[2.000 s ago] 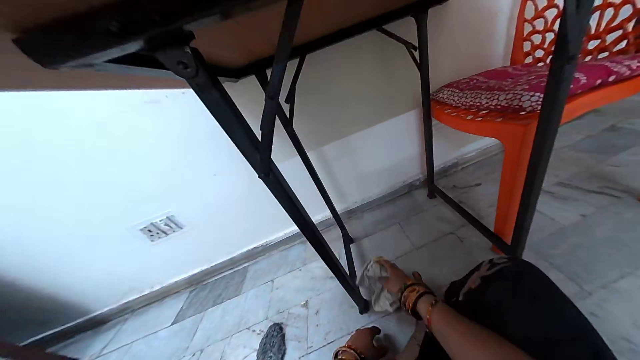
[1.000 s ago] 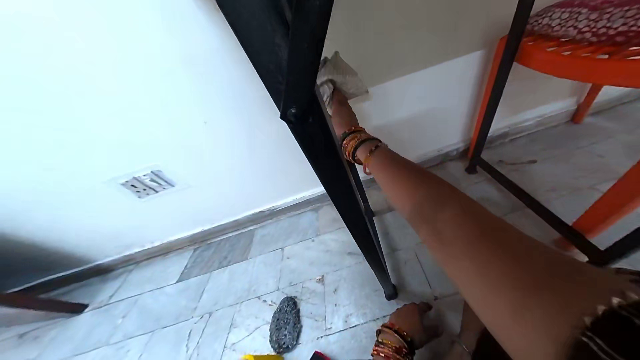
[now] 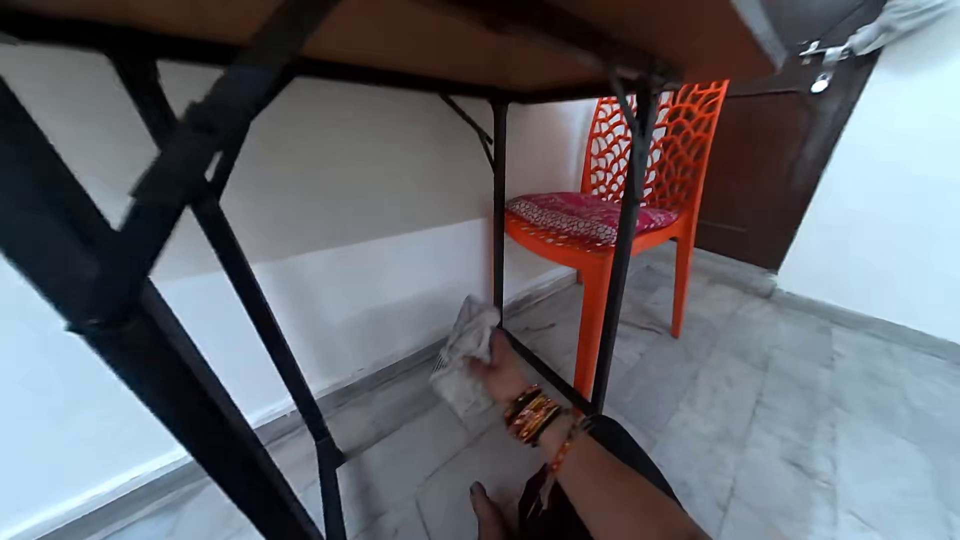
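Observation:
My right hand [image 3: 501,369], with bangles at its wrist, is closed on a crumpled pale cloth [image 3: 463,367]. Hand and cloth are beside the low crossbar [image 3: 551,373] of a table's black metal frame, near the foot of the far leg [image 3: 499,217]. Some fingers are hidden by the cloth. At the bottom edge shows a bit of bare skin [image 3: 487,511], a foot or part of my left hand; I cannot tell which. The table's brown underside [image 3: 420,56] hangs overhead, and a thick black leg with its brace [image 3: 161,375] stands close at the left.
An orange plastic chair [image 3: 594,315] with a pink patterned cushion [image 3: 577,214] stands behind the right table leg [image 3: 624,247]. A white and beige wall [image 3: 360,300] runs behind the frame. Grey marble tiles [image 3: 750,420] cover the floor. A brown door [image 3: 750,172] is at the back right.
My right hand, with the cloth, has left the near table leg and is now low by the far crossbar. The view has swung right and under the table.

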